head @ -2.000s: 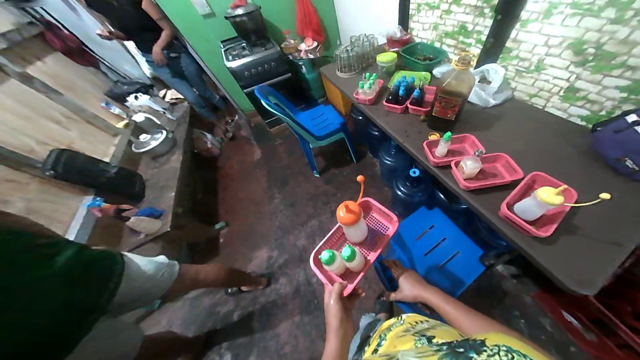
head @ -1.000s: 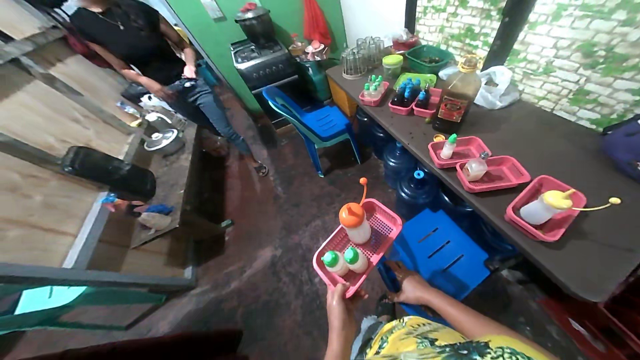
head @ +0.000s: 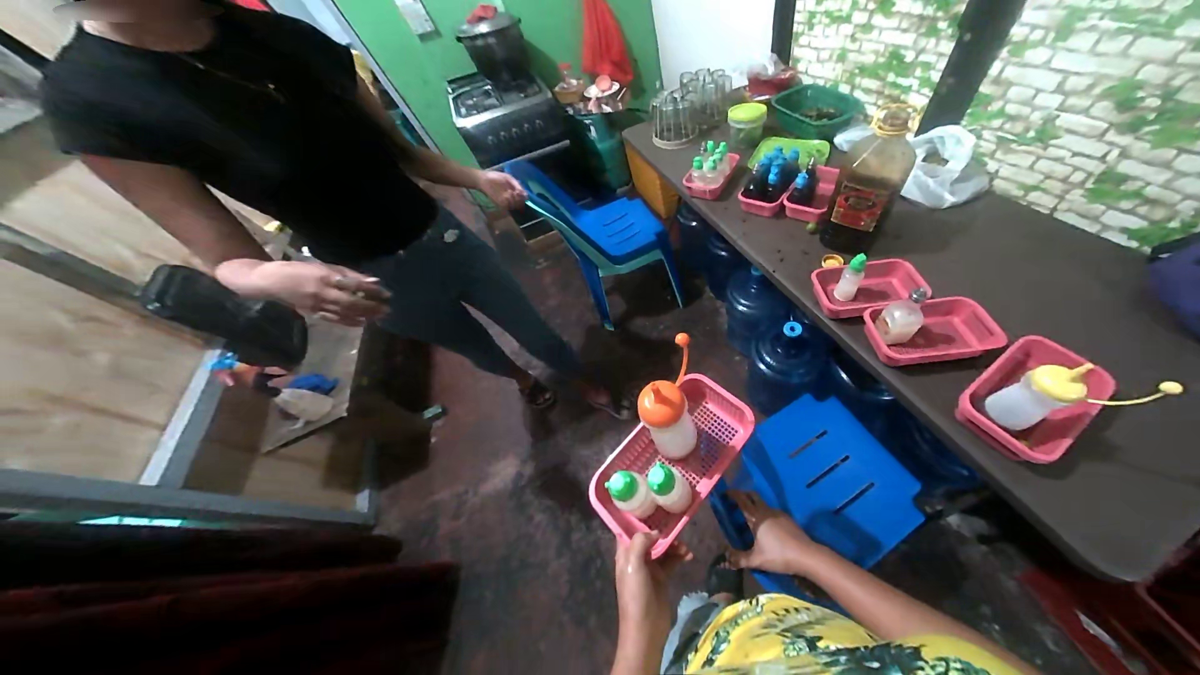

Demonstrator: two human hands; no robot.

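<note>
My left hand [head: 647,562] grips the near end of a pink plastic basket [head: 720,408]. Inside the basket stand a squeeze bottle with an orange cap [head: 670,427] and two small bottles with green caps, one [head: 630,494] left of the other [head: 669,487]. To the right and lower, my right hand [head: 771,536] is at the edge of a blue plastic chair [head: 834,469]; the fingers reach around its frame, partly hidden. On the brown table at the right, another pink basket [head: 980,347] holds a small bottle lying tilted [head: 902,321], and a further one holds a yellow-capped squeeze bottle [head: 1031,394].
A person in a black top [head: 244,141] stands at the left, near a second blue chair [head: 609,216]. Blue water jugs [head: 792,352] stand under the table [head: 1041,272]. A large bottle of dark liquid [head: 867,187] and small-bottle baskets are farther back. A stove [head: 511,117] is against the green wall.
The person in the black top has come nearer, arms now spread. The person in green at the lower left has gone out of view. My hands keep their places on the basket and at the chair.
</note>
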